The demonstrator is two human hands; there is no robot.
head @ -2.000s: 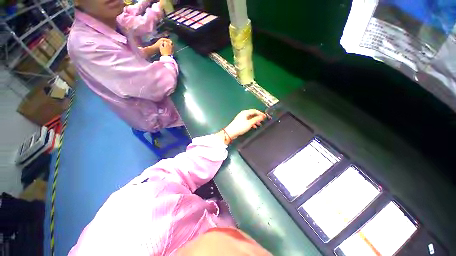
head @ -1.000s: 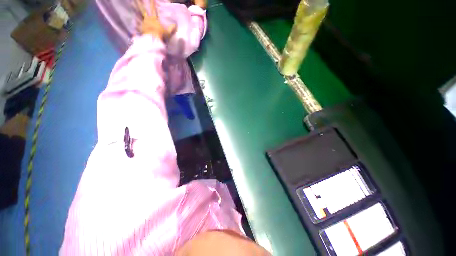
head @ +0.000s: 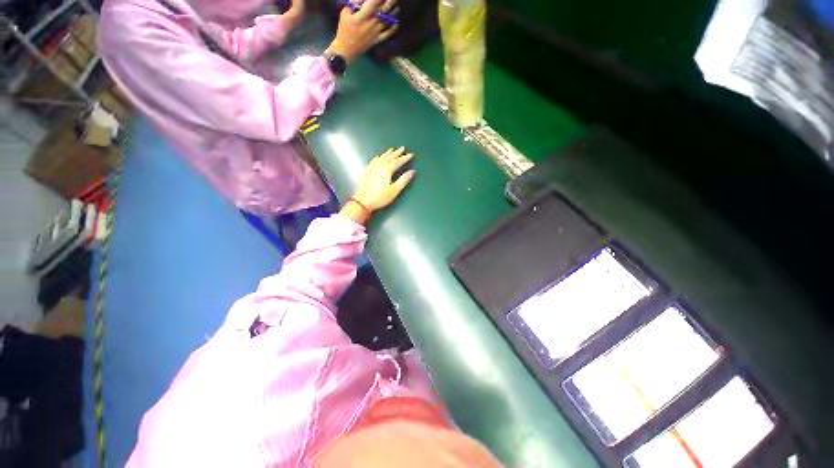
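My left hand [head: 382,181] is open and empty, palm down on or just over the green bench top, with its fingers apart and a red string at the wrist. My right hand is not in view. The black tray [head: 530,245] lies at the lower right, apart from my left hand. It holds three phones side by side. The upper phone [head: 582,306] has a white screen. The middle phone [head: 646,375] is white with a faint orange bar. The lowest phone [head: 709,434] has a red-orange bar and is cut off by the picture's edge.
A person in a pink smock [head: 215,110] stands at the upper left, one hand raised over the bench [head: 430,164]. A yellow-wrapped post [head: 464,64] stands by a metal rail [head: 498,146]. A blurred printed bag [head: 773,69] shows at the upper right.
My left hand has come back from the other person's sleeve to the bench. The view has shifted, so the third phone shows more fully. The other person's hand is now raised over the bench.
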